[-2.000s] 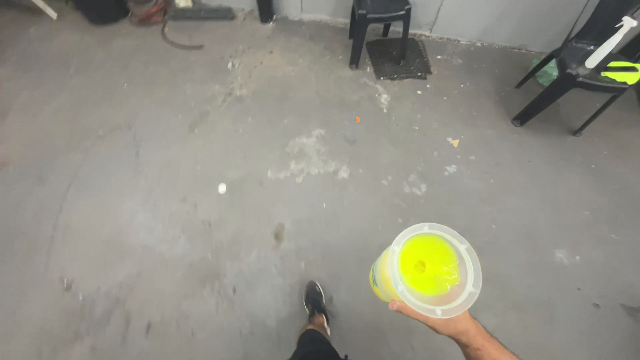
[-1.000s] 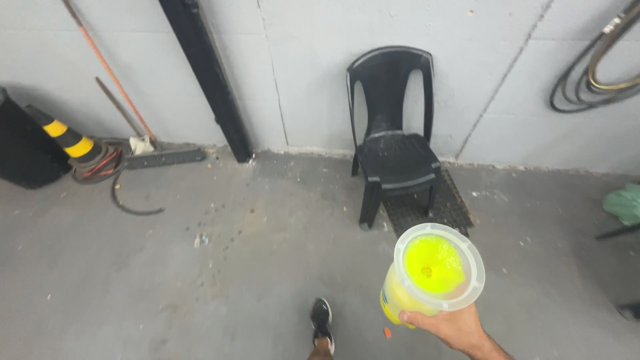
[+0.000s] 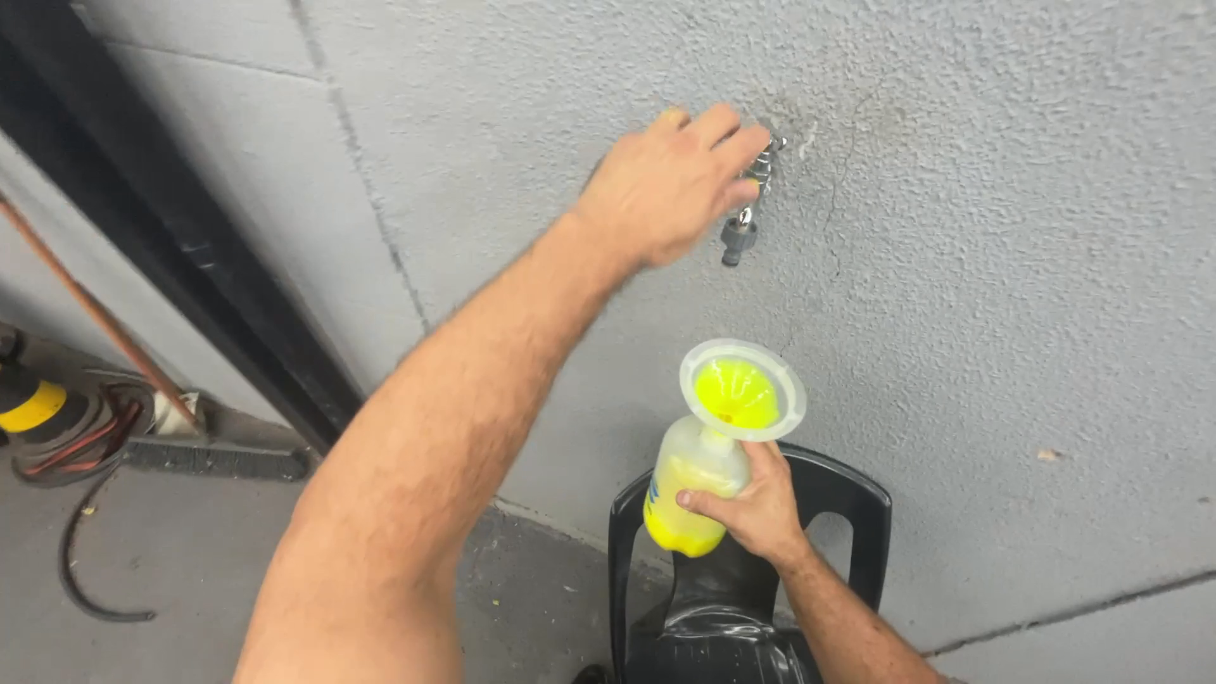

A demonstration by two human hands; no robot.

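My right hand (image 3: 755,503) grips a translucent plastic bottle (image 3: 692,475) with bright yellow liquid in its lower part. A translucent funnel (image 3: 739,388), coated inside with the same yellow, sits in the bottle's mouth. Raised at the wall, my left hand (image 3: 679,176) is at a chrome tap (image 3: 760,169), its fingers spread over the upper part. The hand partly hides the tap, so I cannot tell whether the fingers touch it. A grey hose connector (image 3: 738,237) points down from the spout, above the funnel and apart from it.
Below the bottle stands a black plastic chair (image 3: 863,494) against the grey wall (image 3: 997,313). At the left are a black post (image 3: 190,228), a broom head (image 3: 214,460) with an orange handle (image 3: 100,318), a black-and-yellow cone (image 3: 33,407), coiled hose (image 3: 76,461) and a curved black hose piece (image 3: 71,570).
The view has moved close to the wall and the chair. My left hand has come into view, raised to the tap. The bottle and funnel are still in my right hand.
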